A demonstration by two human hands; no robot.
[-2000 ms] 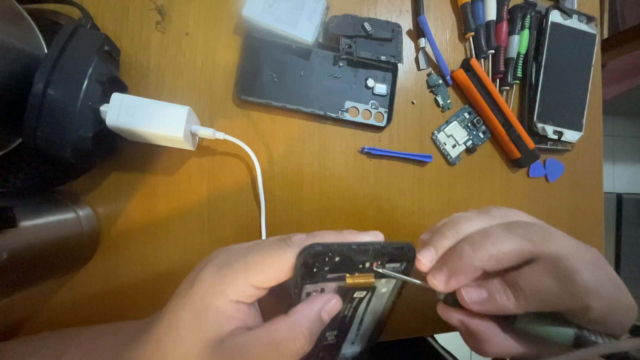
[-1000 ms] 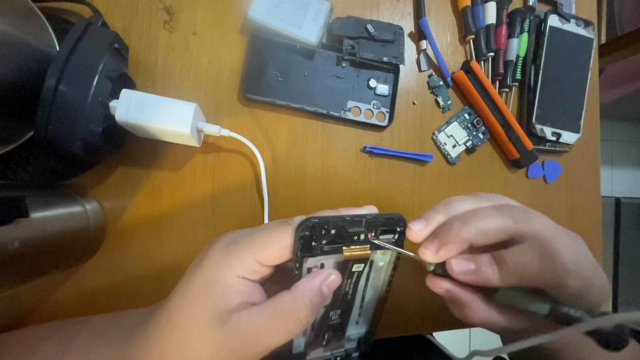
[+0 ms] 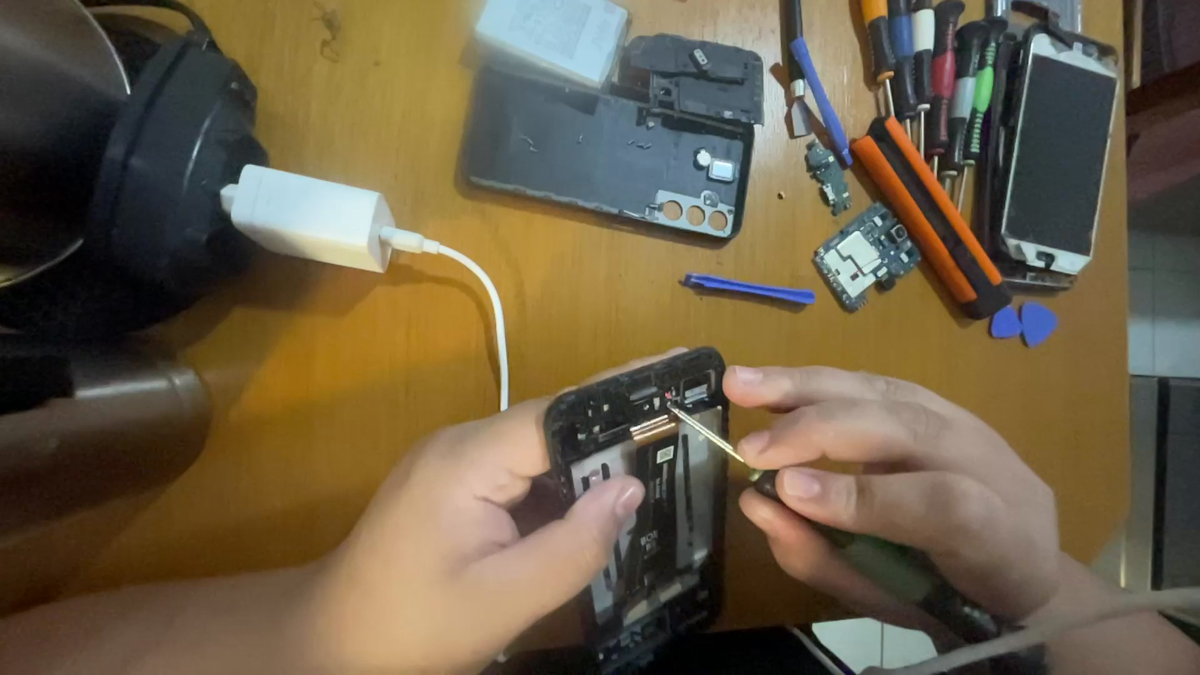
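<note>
My left hand (image 3: 487,534) grips an opened smartphone frame (image 3: 703,525), its thumb lying over the inner side. The frame is tilted, with its inside facing me and a copper-coloured flex cable (image 3: 653,429) near its upper end. My right hand (image 3: 900,478) holds a green and black screwdriver (image 3: 877,562). The thin metal tip meets or nearly meets the frame's upper part, beside a small reddish spot; exact contact cannot be told. Part of the handle is hidden by my fingers.
Beyond my hands lie a phone back cover (image 3: 600,150), a blue pry tool (image 3: 750,289), a circuit board (image 3: 867,255), an orange and black bar (image 3: 928,216), several screwdrivers (image 3: 942,84) and another phone (image 3: 1059,150). A white charger (image 3: 309,217) with its cable is at left.
The phone frame in my left hand has turned and tilted somewhat. Both hands keep their hold, and the screwdriver tip stays at the frame's upper part.
</note>
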